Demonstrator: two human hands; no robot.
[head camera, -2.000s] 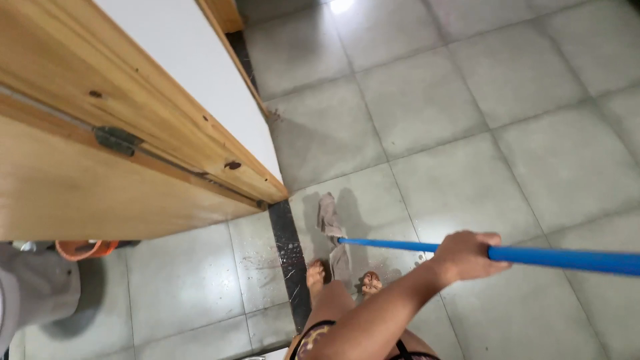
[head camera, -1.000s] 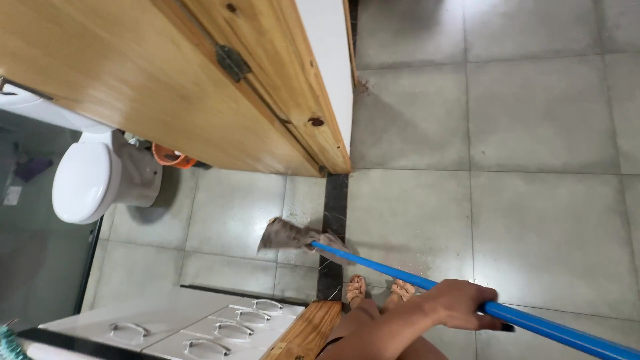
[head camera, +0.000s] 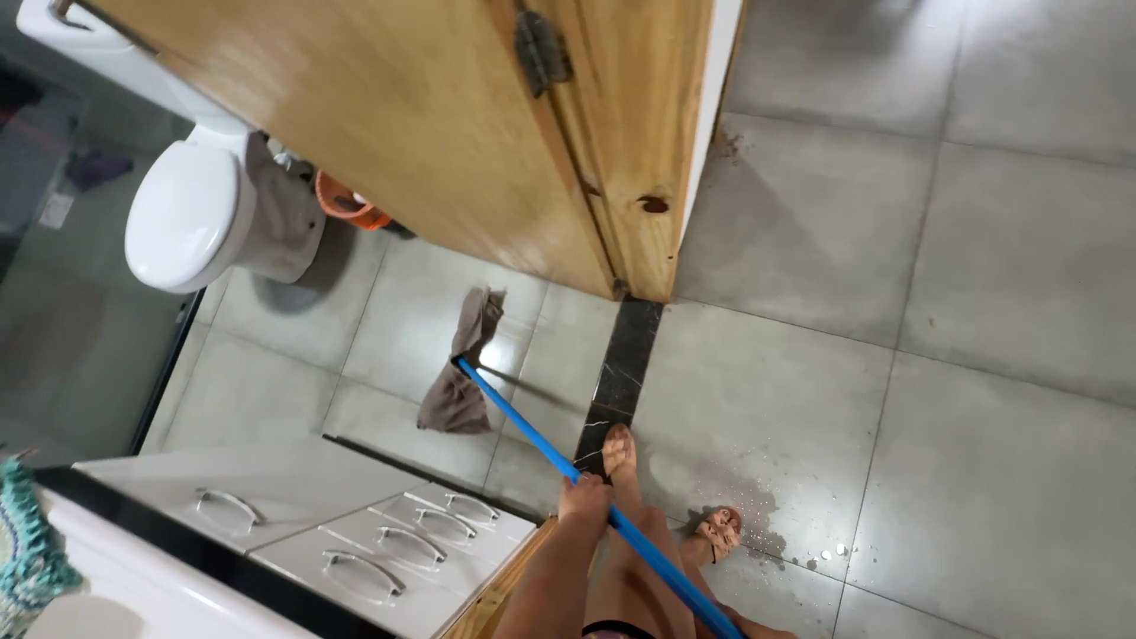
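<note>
My left hand (head camera: 586, 499) is closed around the blue pole (head camera: 670, 572) of a floor mop or squeegee, near the bottom middle. From there the pole runs up and left to a brown cloth (head camera: 454, 401), which lies bunched and spread on the grey tiles inside the bathroom doorway. The tool's head is hidden under the cloth. My right hand cannot be seen. One sandaled foot (head camera: 619, 451) rests at the black threshold strip (head camera: 627, 359); the other sandaled foot (head camera: 721, 529) stands beside a wet patch with droplets (head camera: 768, 524).
A wooden door (head camera: 399, 124) with a metal hinge (head camera: 541, 53) reaches across the top. Left of it are a white toilet (head camera: 182, 217) and an orange bin (head camera: 342, 202). A white drawer cabinet (head camera: 293, 550) with curved handles stands at lower left. Dark specks (head camera: 729, 144) mark the floor near the frame.
The cloth has moved from beside my feet, across the threshold, further into the bathroom. My left hand on the pole has come in closer to my legs. The view has shifted left.
</note>
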